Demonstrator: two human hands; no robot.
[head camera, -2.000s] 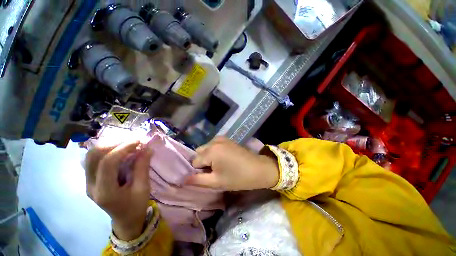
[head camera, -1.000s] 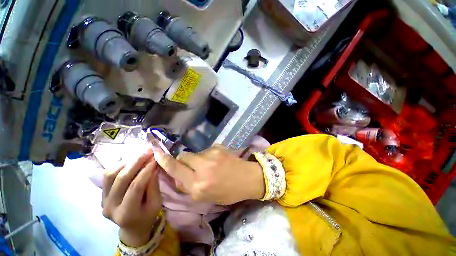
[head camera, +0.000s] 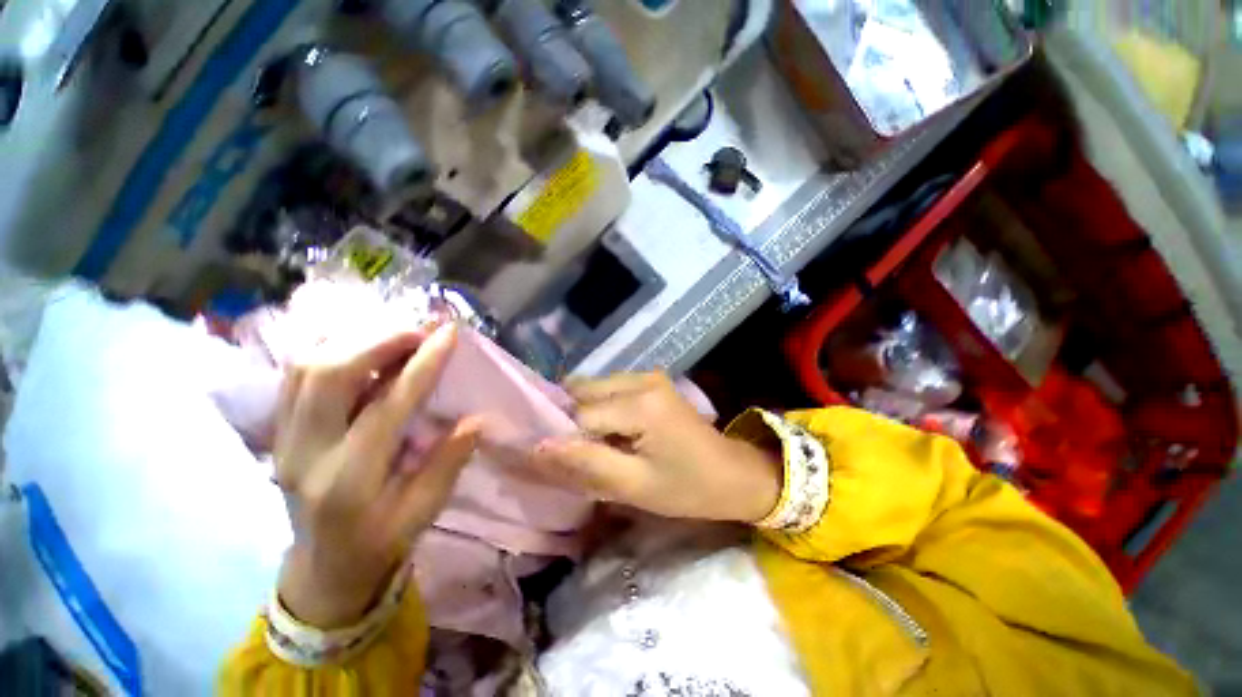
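Observation:
A pale pink garment piece (head camera: 497, 409) runs from the lit needle area of the overlock machine (head camera: 545, 191) down towards my lap. My left hand (head camera: 361, 456) is on the cloth in front of the needle area, its fingers bent and spread, the fingertips at the cloth near the bright lamp spot. My right hand (head camera: 654, 449) pinches the cloth's right edge between thumb and fingers. The presser foot is lost in the glare. More pink cloth hangs bunched below my hands.
A metal tin (head camera: 906, 68) with pale contents stands at the upper right of the ruler-marked table edge (head camera: 763, 272). A blue-grey cord (head camera: 722, 225) lies across the white table. A red plastic basket (head camera: 940, 320) with clear bags is below at right. A blue label (head camera: 82, 592) is at left.
My hands have moved apart from being together at the needle area. My right hand has shifted down the cloth's edge, and my left fingers have spread. The view has shifted.

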